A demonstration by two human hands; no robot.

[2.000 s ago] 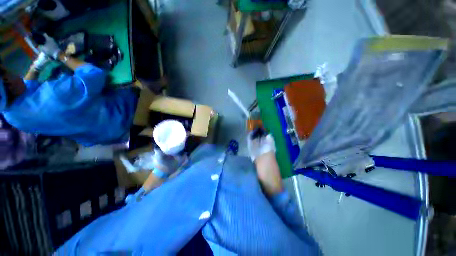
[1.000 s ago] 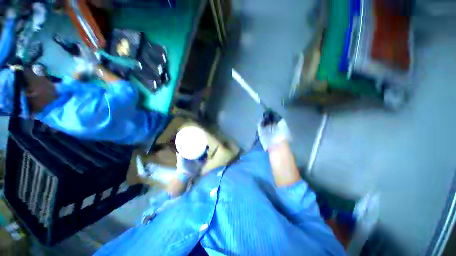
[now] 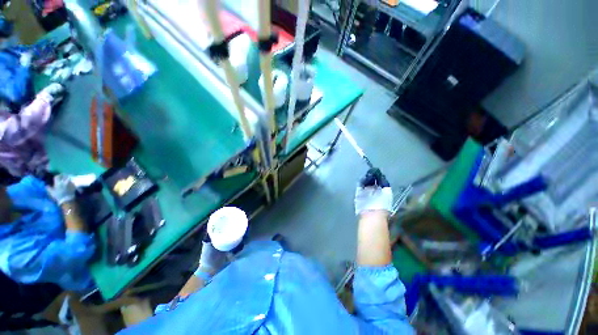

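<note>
My left hand (image 3: 211,254) wears a white glove with dark fingertips and holds a round white pot (image 3: 227,228) in front of my body. The pot's round white face points up at the camera; whether that is a lid or its contents I cannot tell. My right hand (image 3: 374,189), in a like glove, is stretched forward over the floor and shut on a thin pale spatula (image 3: 352,142). The spatula points up and to the left, away from the pot and touching nothing.
A green bench (image 3: 177,131) with uprights runs from front to left. A person in blue (image 3: 49,239) works at its left end by dark trays (image 3: 131,226). Black bins (image 3: 459,78) stand ahead on the right. Blue-framed carts (image 3: 485,209) are near my right arm.
My view has swung, bringing the green bench and black bins ahead into sight. The open carton has left the view. Both hands still hold the pot and spatula.
</note>
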